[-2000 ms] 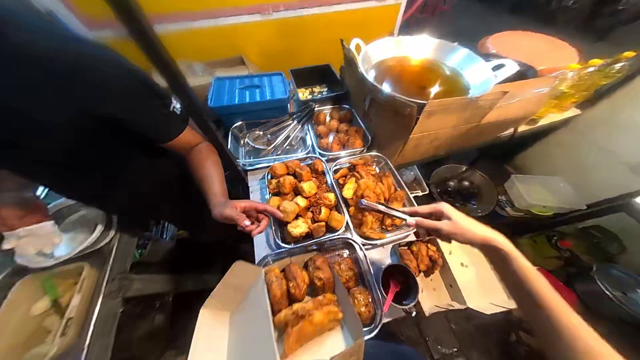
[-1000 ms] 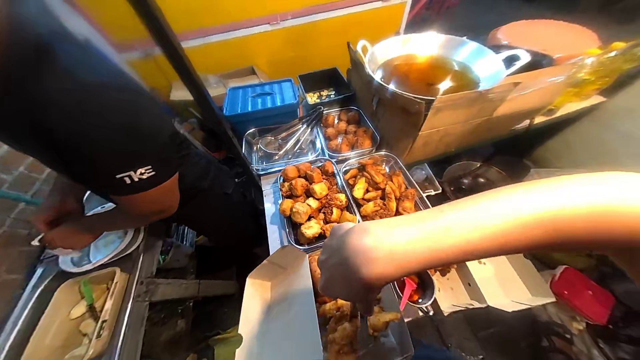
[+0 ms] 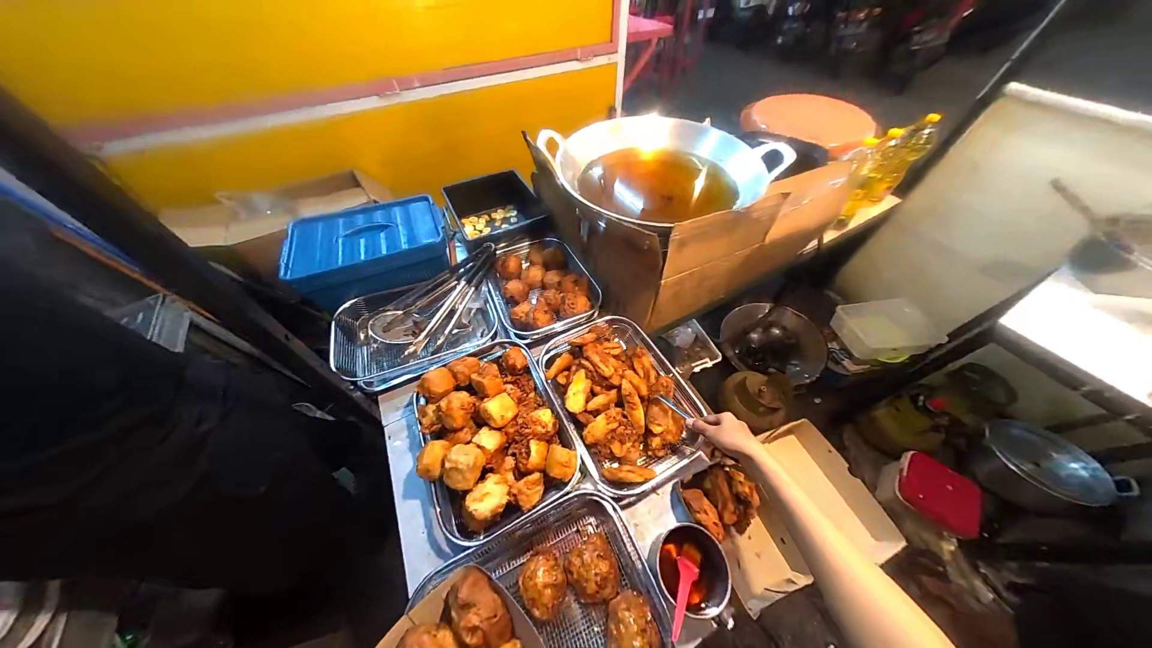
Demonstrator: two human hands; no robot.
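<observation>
My right hand is closed on metal tongs, whose tips reach into a metal tray of browned, elongated fried pieces. Left of that stands a tray of fried tofu cubes. Nearer to me, a wire-mesh tray holds several large round fried pieces. At the bottom edge a cardboard box with fried food leans over that tray. My left hand is not in view. Beside the trays sits a cup of red sauce with a pink spoon.
A wok of oil stands behind cardboard at the back. Fried balls, several tongs on a tray and a blue lidded box are at the back left. An open carton lies right. Dark clothing of a person fills the left.
My right hand has moved from over the near tray and box back to the tray of elongated pieces. The box sits lower at the view's edge. The view has shifted.
</observation>
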